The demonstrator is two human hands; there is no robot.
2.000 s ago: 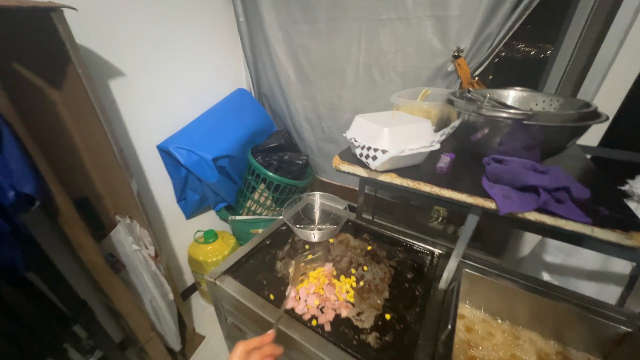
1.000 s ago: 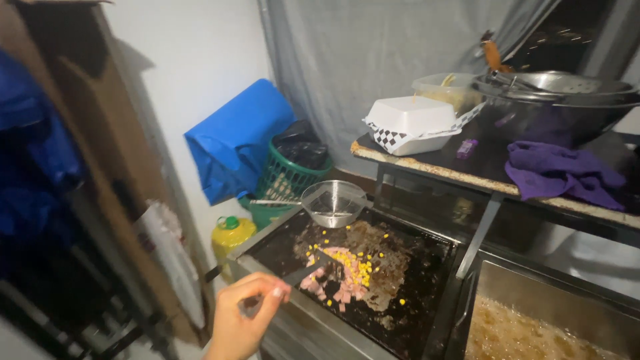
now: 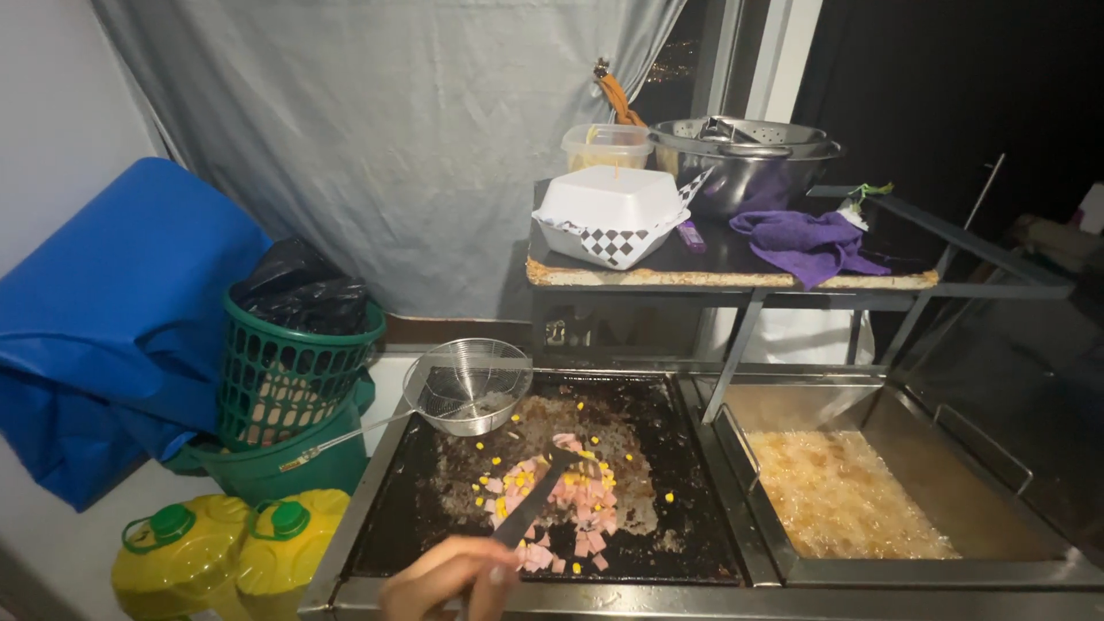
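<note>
At the bottom centre, my left hand (image 3: 453, 578) is closed on a dark, flat utensil (image 3: 533, 507), perhaps a spatula. The tip of this utensil rests among diced pink meat, which looks like ham (image 3: 591, 517), and yellow corn kernels (image 3: 669, 498) on a black griddle (image 3: 699, 539). Browned residue surrounds the food. A round wire-mesh strainer (image 3: 468, 388) lies over the griddle's back left corner, its handle extending left over a green tub. My right hand is not in view.
Right of the griddle, a metal fryer (image 3: 992, 509) holds bubbling oil. The shelf above (image 3: 733, 278) bears a foam container (image 3: 608, 207), metal bowls (image 3: 742, 172) and a purple cloth (image 3: 802, 246). Yellow jugs (image 3: 177, 552), a green basket (image 3: 297, 379) and a blue sheet (image 3: 129, 319) are at left.
The view has turned to the right. My left hand, raised over the griddle's front left edge a second ago, is now lower at the front edge, and the diced meat looks more spread out.
</note>
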